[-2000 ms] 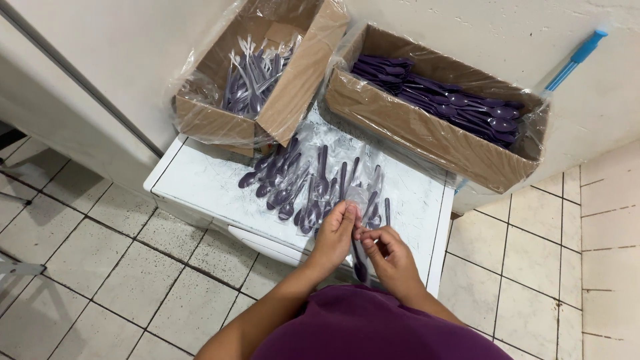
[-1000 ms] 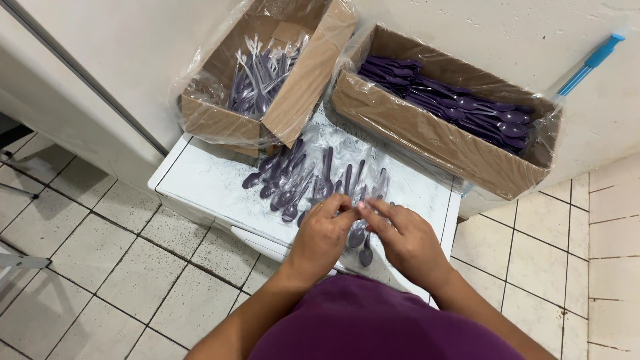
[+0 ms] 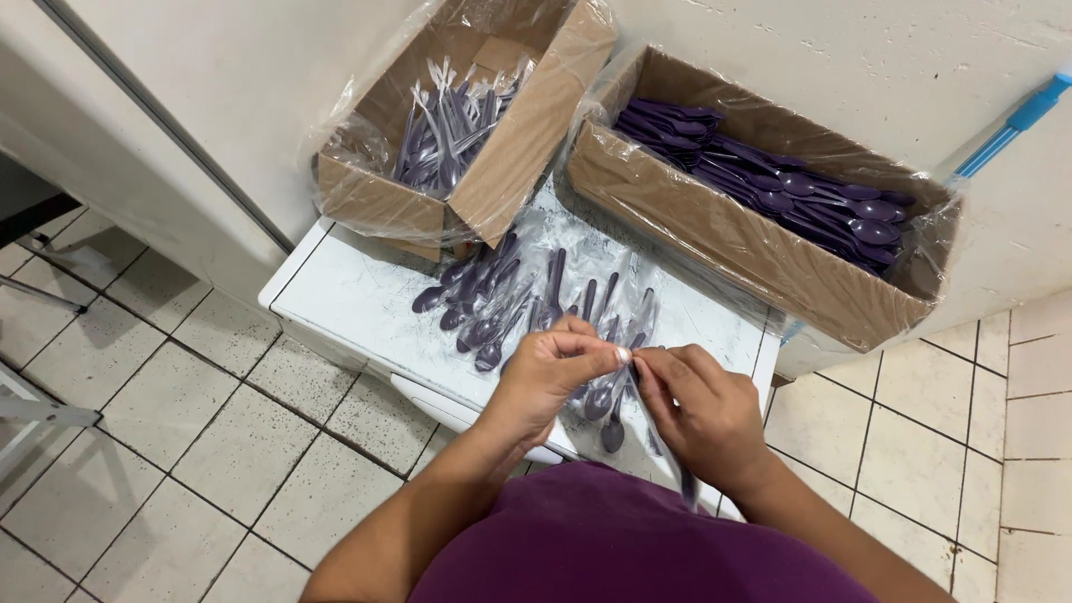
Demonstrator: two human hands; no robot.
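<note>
My left hand [image 3: 557,368] and my right hand [image 3: 703,410] meet at the fingertips near the front edge of a white cabinet top [image 3: 335,293]. Between them they pinch the end of a clear plastic sleeve [image 3: 662,431]; a dark spoon inside it hangs down below my right hand. Several purple plastic spoons in clear sleeves [image 3: 481,331] lie spread on the top, just beyond and left of my hands. Part of this pile is hidden behind my fingers.
A plastic-lined cardboard box [image 3: 519,151] at the back left holds sleeved spoons. A longer lined box [image 3: 737,226] at the back right holds loose purple spoons. A blue-handled stick [image 3: 1034,105] leans on the wall. Metal legs [image 3: 42,414] stand on the tiled floor at left.
My hands stay close together at the front of the pile. The held spoon shows below my right hand now; a second ago it was not plainly visible.
</note>
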